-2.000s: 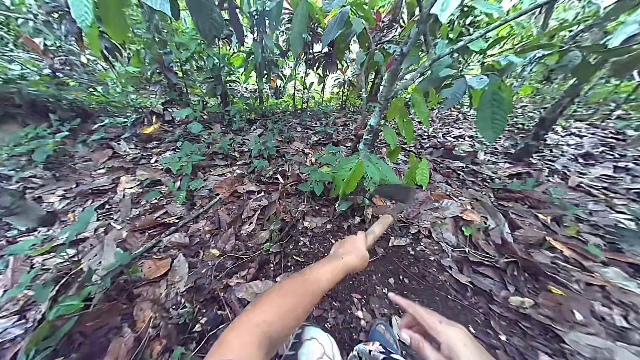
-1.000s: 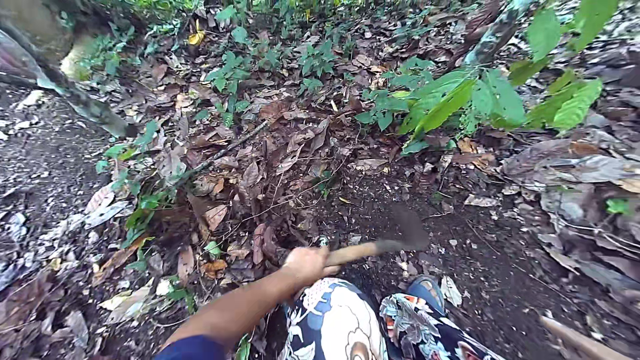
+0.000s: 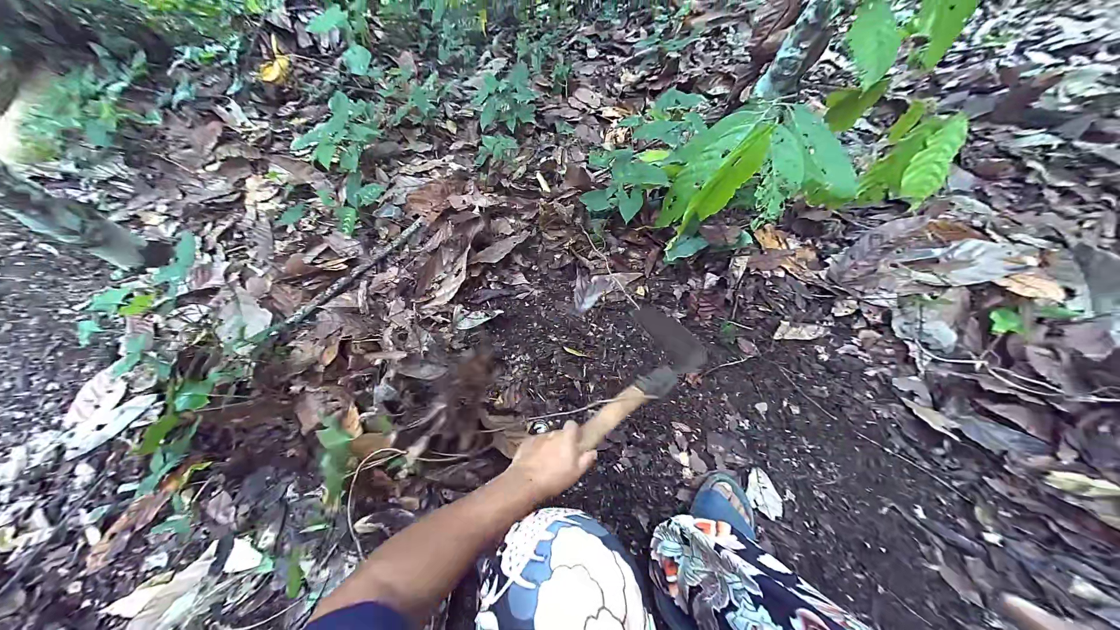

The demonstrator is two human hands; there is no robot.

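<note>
My left hand [image 3: 553, 459] is closed around the wooden handle of a short hand tool [image 3: 612, 418], reaching in from the lower left. The tool's dark metal blade [image 3: 672, 339] is blurred and angles up and left over dark bare soil [image 3: 560, 350]. Just left of the hand, a blurred clump of dry leaves and debris [image 3: 464, 385] lies or moves near thin stems. Of my right hand [image 3: 1032, 612], only a blurred bit shows at the bottom right edge; what its fingers do is hidden.
Leafy green seedlings [image 3: 503, 105] and a branch with broad green leaves [image 3: 752, 166] stand ahead. A thin stick [image 3: 346, 284] lies on the leaf litter. A trunk or root [image 3: 79, 223] is at the left. My sandalled foot [image 3: 724, 503] and patterned trouser knee [image 3: 569, 573] are below.
The view has tilted down. My right hand, in full view with fingers spread two seconds ago, is now nearly out of frame. The blade now points up and left; one second ago it was level with the handle.
</note>
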